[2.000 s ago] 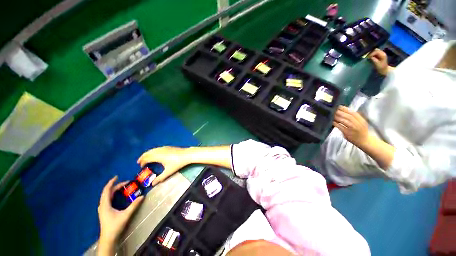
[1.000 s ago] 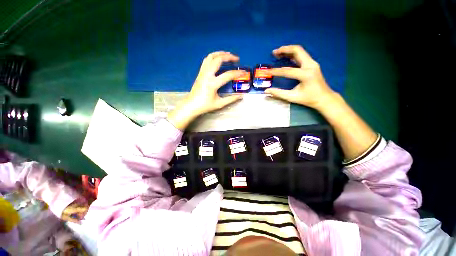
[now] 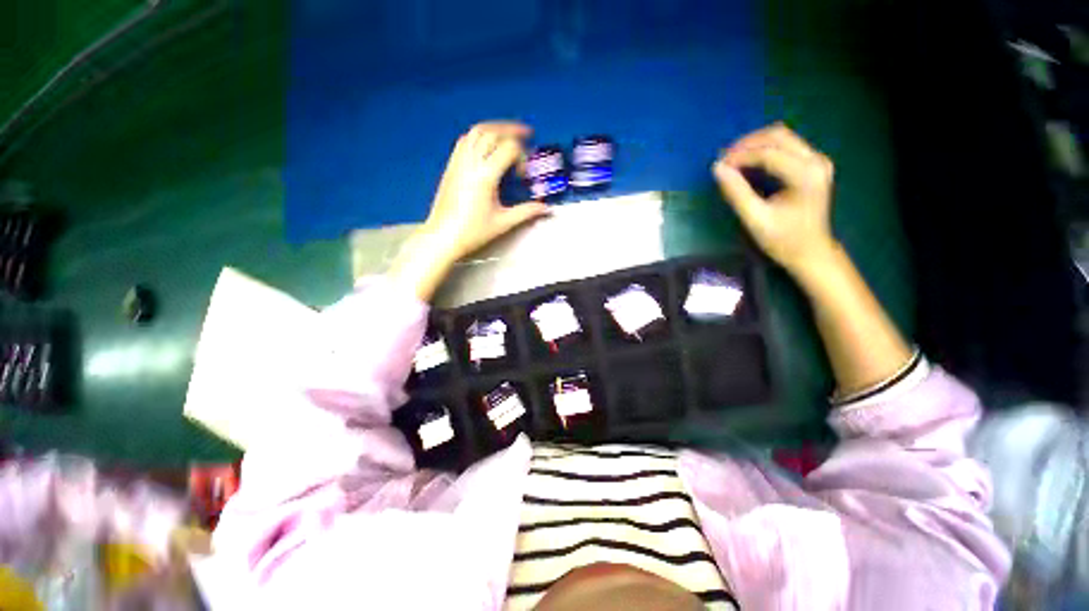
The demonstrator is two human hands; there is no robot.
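Two small black devices with lit white and blue screens lie side by side on the blue mat (image 3: 394, 131), the left device (image 3: 547, 173) and the right device (image 3: 592, 162). My left hand (image 3: 484, 197) is at the left device, thumb and fingers apart around its left side; whether they touch it is unclear. My right hand (image 3: 782, 197) is raised to the right of the mat, fingers loosely curled, with no object visible in it. The black pocket tray (image 3: 651, 388) lies nearest me, with devices in its far row and near-left pockets; two near-right pockets are empty.
A pale strip (image 3: 597, 233) lies between mat and tray. A white sheet (image 3: 245, 358) is at the left, partly under my sleeve. A small dark object (image 3: 140, 303) and dark trays (image 3: 36, 358) are farther left on the green bench (image 3: 179, 239). A blurred pink sleeve shows lower left.
My right hand has let go of the right device and moved right, off the mat. My left hand stays by the left device. The screens' orange-red blocks now look whitish. The view has shifted slightly.
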